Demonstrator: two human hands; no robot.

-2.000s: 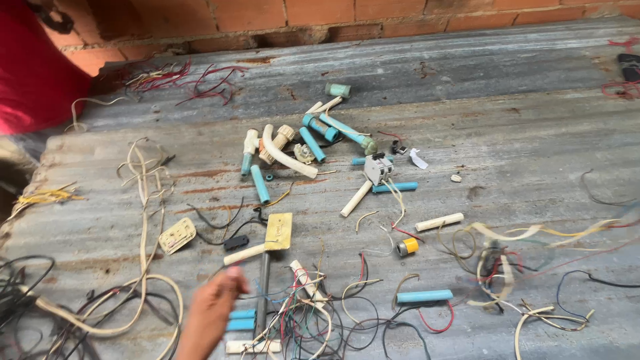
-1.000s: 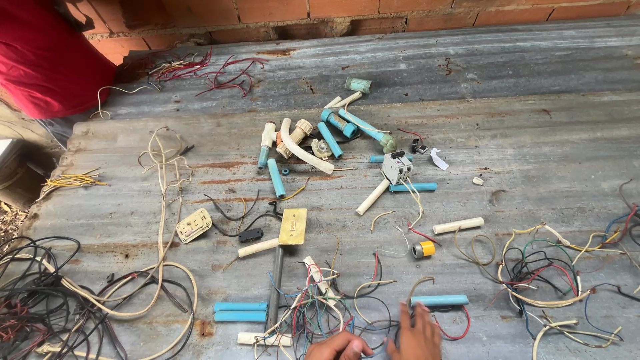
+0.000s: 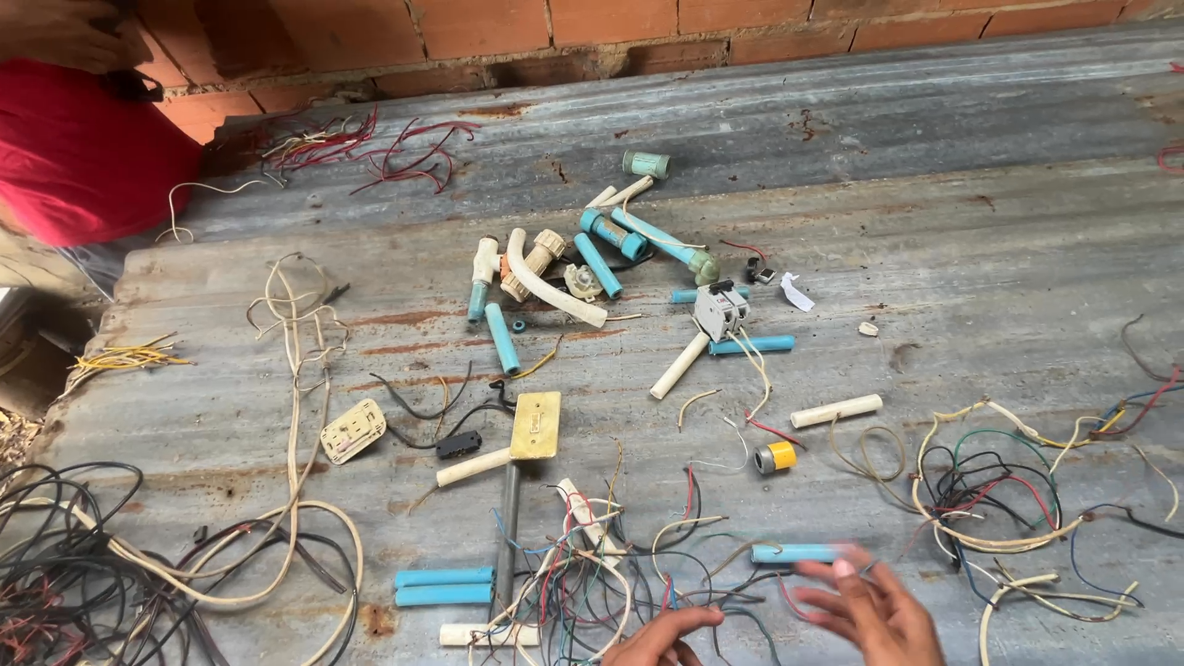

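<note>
My right hand (image 3: 869, 606), fingers spread and slightly blurred, is at the right end of a blue plastic pipe piece (image 3: 800, 553); whether it touches the pipe I cannot tell. At the bottom edge, my left hand (image 3: 664, 638) lies beside a tangle of thin coloured wires (image 3: 583, 573), partly cut off by the frame, its grip unclear. Two blue pipe pieces (image 3: 444, 594) lie side by side left of a grey rod (image 3: 508, 536). Below them is a white pipe piece (image 3: 488, 635). A yellow-and-grey cylindrical part (image 3: 775, 457) sits above my right hand.
A corrugated metal sheet (image 3: 925, 222) bears a circuit breaker (image 3: 721, 311), a yellowed switch plate (image 3: 536, 425), pipe fittings (image 3: 532, 264) and a curved white pipe (image 3: 546, 291). Black cables (image 3: 55, 573) lie at left, a wire coil (image 3: 994, 490) at right. A person in red (image 3: 83, 157) stands beyond the left edge.
Two seconds ago one hand showed near the grey rod; now both hands are at the bottom, farther right. Since one second ago, my right hand has moved right along the blue pipe piece.
</note>
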